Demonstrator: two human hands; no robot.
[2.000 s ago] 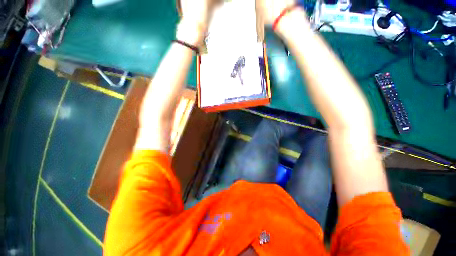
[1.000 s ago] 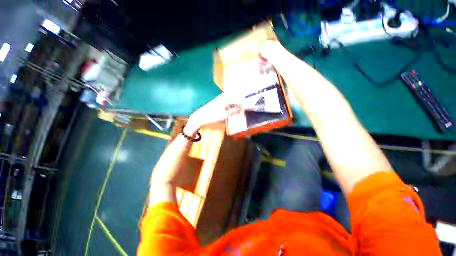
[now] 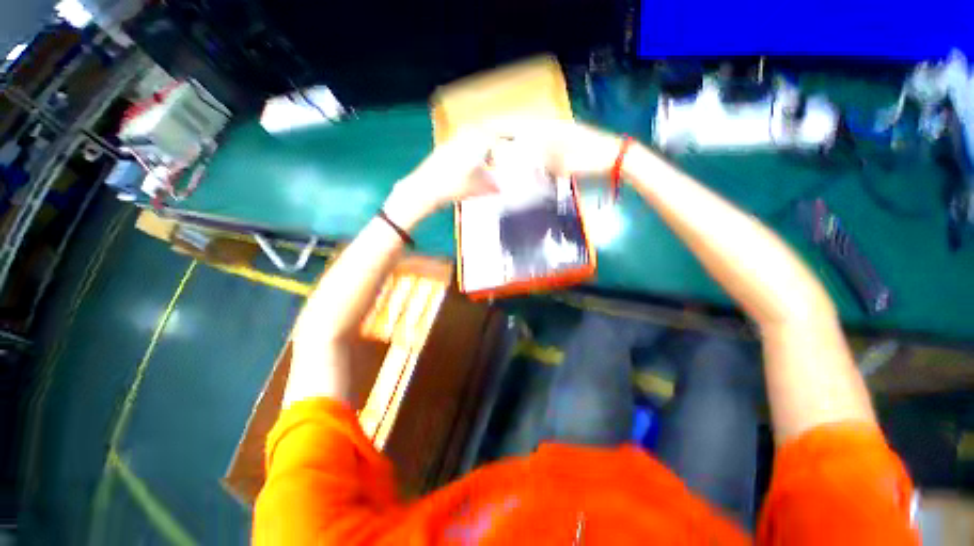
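Note:
An open retail box [image 3: 525, 286] with orange-red sides lies at the bench's front edge, its brown flap lid [image 3: 502, 98] raised at the far side. A white piece and a dark, shiny area show inside it. My left hand [image 3: 465, 165] is over the box's left side near the lid. My right hand [image 3: 571, 149] is over its upper right. Both hands are blurred and overexposed, so I cannot tell whether the fingers grip anything.
A remote control [image 3: 851, 259] lies on the green bench at the right. Behind it are a white power strip [image 3: 742, 119], cables and a blue screen [image 3: 801, 27]. A deep brown carton [image 3: 427, 368] holding boxes stands below left. A white item [image 3: 302, 110] lies at the rear left.
The white piece over the open box was cleared from its right part, showing a dark area. My left hand has since moved from the box's lower left up towards the lid. The view has shifted.

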